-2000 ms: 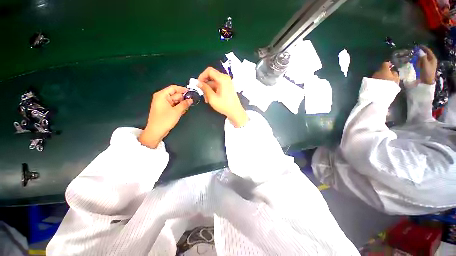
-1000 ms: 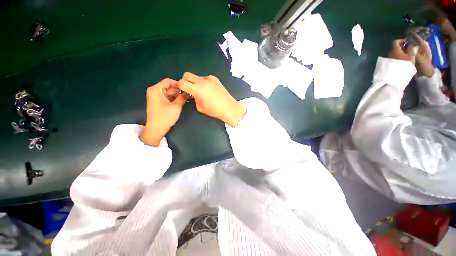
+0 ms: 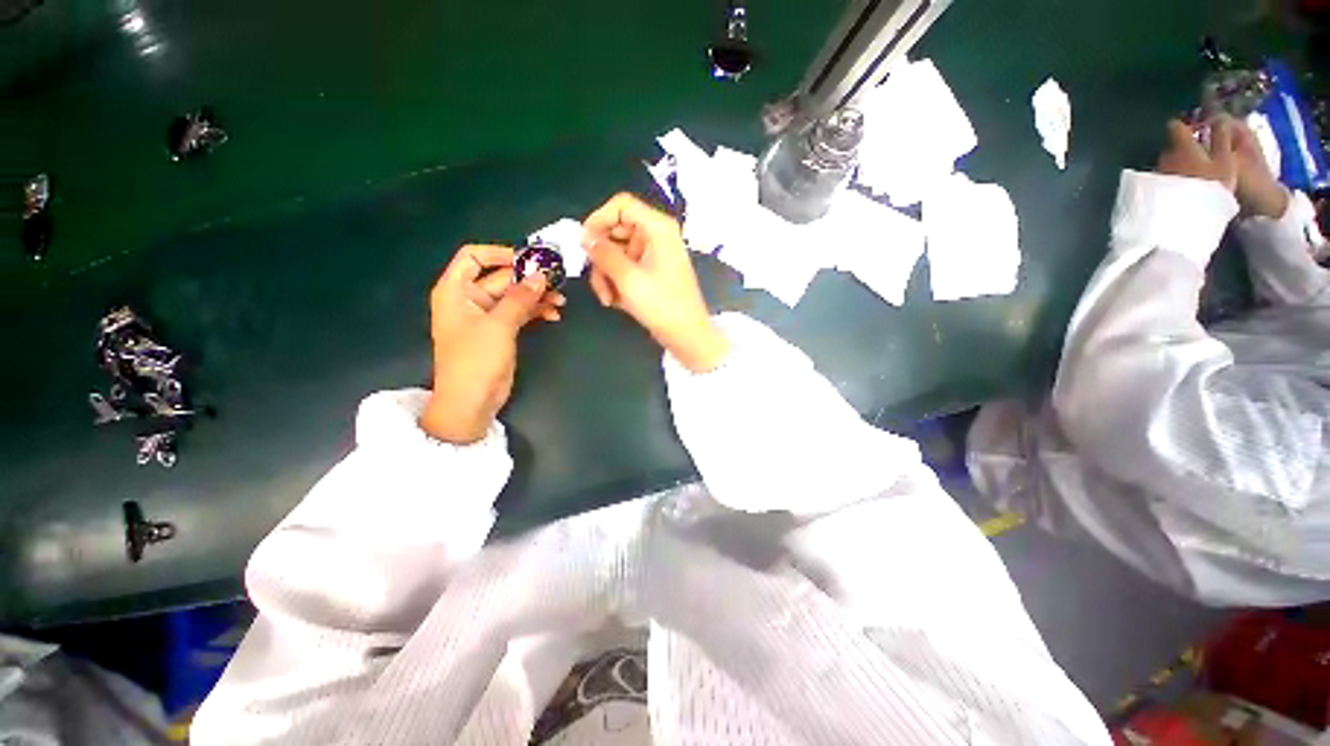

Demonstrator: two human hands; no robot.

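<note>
The dark, glossy round clip part (image 3: 540, 265) is held in my left hand (image 3: 479, 332), its patterned face showing between thumb and fingers. My right hand (image 3: 652, 276), just to its right, pinches a small white wiping cloth (image 3: 563, 242). The cloth lies right behind the disc's upper right edge; I cannot tell if they touch. Any hardware on the back of the disc is hidden.
White wipes (image 3: 973, 241) lie around the foot of a slanting metal support post (image 3: 807, 163). Dark, shiny parts lie in a cluster (image 3: 142, 367) at left, with single pieces (image 3: 731, 56) farther back. A person in a white smock (image 3: 1181, 394) works at right.
My hands, close together a second ago, are slightly apart, and the disc's face and the cloth show again. The far single parts have shifted in view, and another has appeared at far left.
</note>
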